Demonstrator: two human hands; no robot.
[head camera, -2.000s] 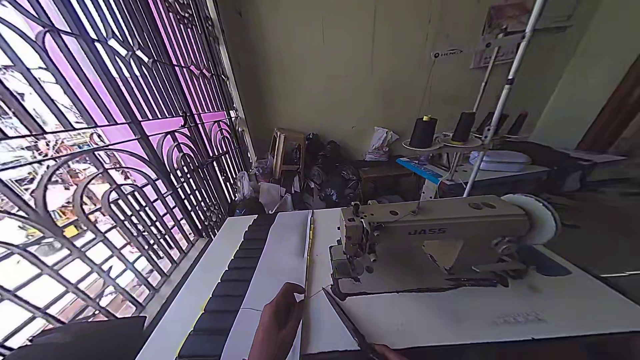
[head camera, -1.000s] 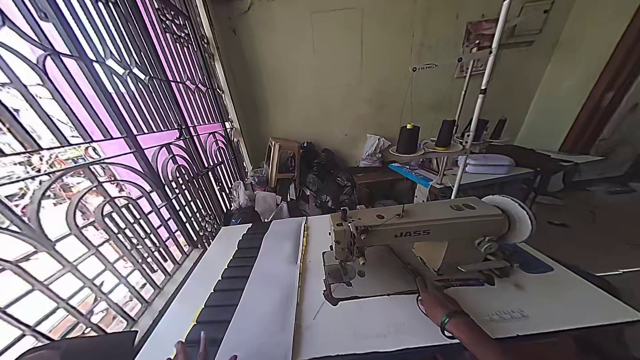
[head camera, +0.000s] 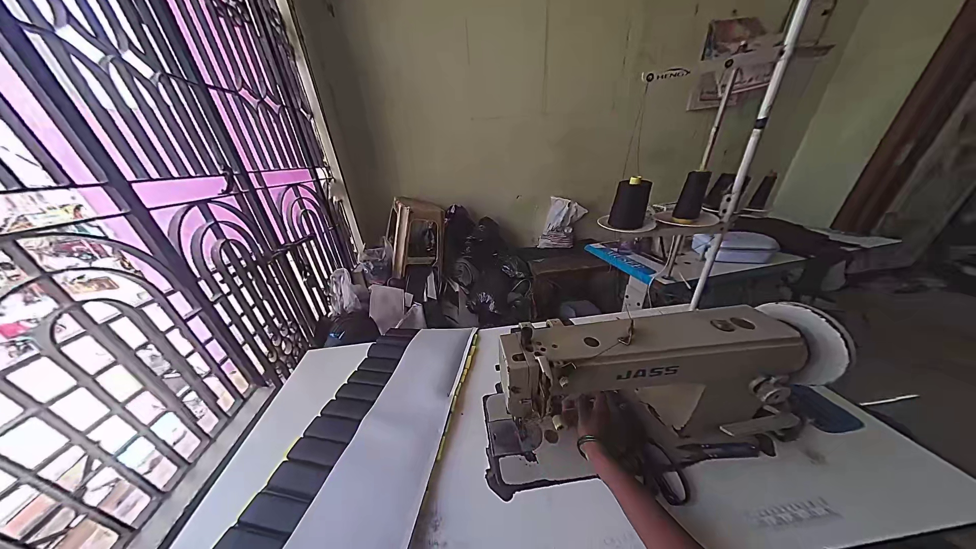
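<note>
An industrial sewing machine (head camera: 656, 358) stands on a white table (head camera: 877, 488). My right hand (head camera: 602, 423), with a dark band at the wrist, reaches under the machine's arm, close to the needle and presser foot area (head camera: 526, 438). Its fingers are partly in shadow, so whether they hold anything is unclear. Beside that hand lies the black looped handle of what look like scissors (head camera: 675, 480), and a dark blue-handled tool (head camera: 724, 450) rests behind it. Left of the machine lies a long white strip (head camera: 381, 442) with a yellow-marked edge, next to black padded, segmented material (head camera: 316, 450). My left hand is out of view.
A metal window grille (head camera: 229, 252) runs along the left. Behind the table are a stool (head camera: 415, 236), black plastic bags (head camera: 488, 274) and a second table (head camera: 686, 278) with a light case (head camera: 736, 245). Black thread cones (head camera: 630, 204) sit on a stand with a white pole (head camera: 751, 152).
Two seconds ago my right hand held scissors in front of the machine and my left held thread. My right hand has since moved under the machine's arm; my left hand has left the view.
</note>
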